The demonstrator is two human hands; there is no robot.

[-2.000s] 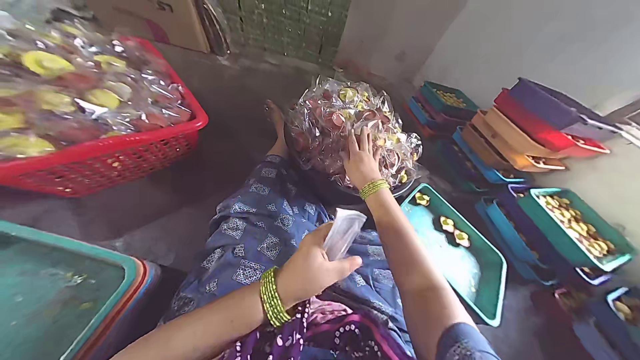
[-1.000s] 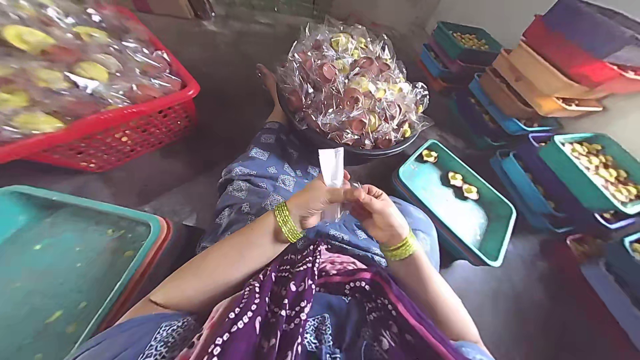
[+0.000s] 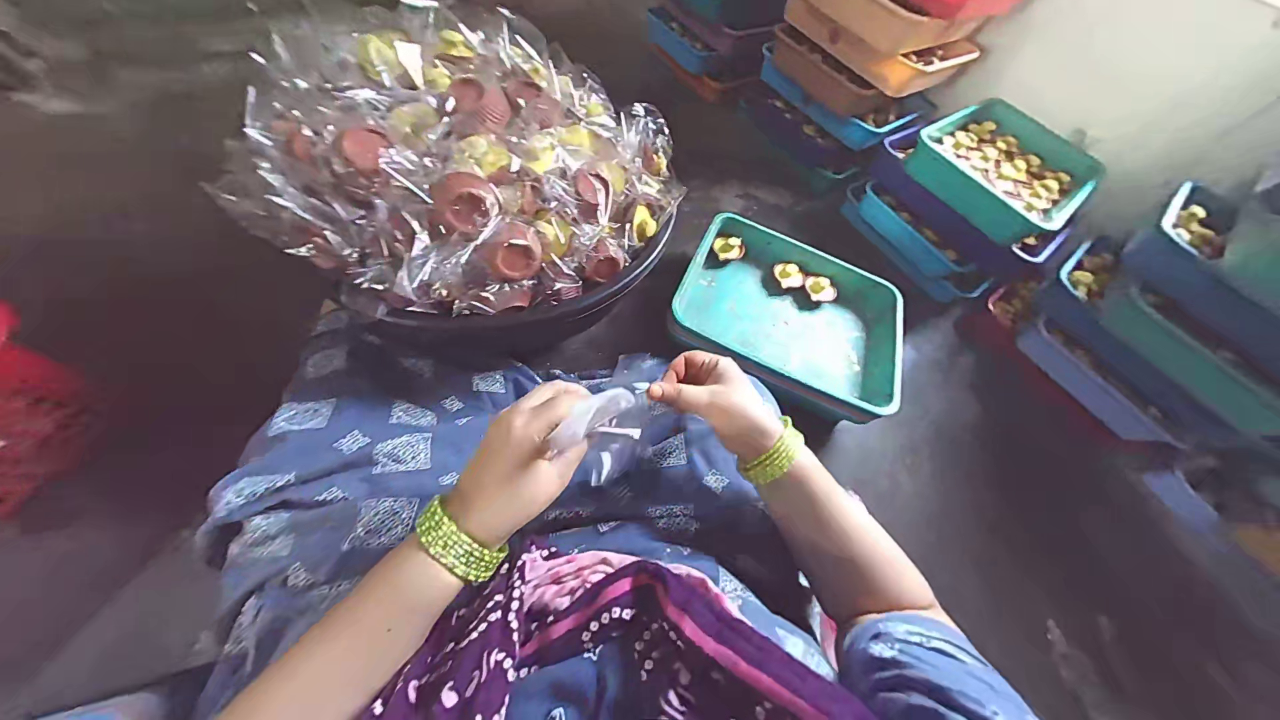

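Observation:
My left hand (image 3: pixel 525 455) is closed around a bundle of clear plastic bags (image 3: pixel 590 415) above my lap. Thumb and fingertips of my right hand (image 3: pixel 715 395) pinch the edge of a clear plastic film (image 3: pixel 630 440) beside the bundle. Beyond my hands a dark round tub (image 3: pixel 520 325) is heaped with small reddish-brown clay pots and yellow pieces in clear wrap (image 3: pixel 465 200). Right of the tub lies a teal plastic tray (image 3: pixel 790 335) holding a few small yellow-topped pieces (image 3: pixel 805 282) near its far side.
Stacked plastic trays hold many small yellow-topped pieces at the right, a green tray (image 3: pixel 1010 170) among them. Orange and brown trays (image 3: pixel 860 50) are piled at the back right by the wall. A blurred red basket (image 3: pixel 35 410) shows at the left edge.
Two seconds ago my right hand was on the wrapped heap; it came back to the bags by one second ago. A film now spreads between my hands. The view has shifted strongly.

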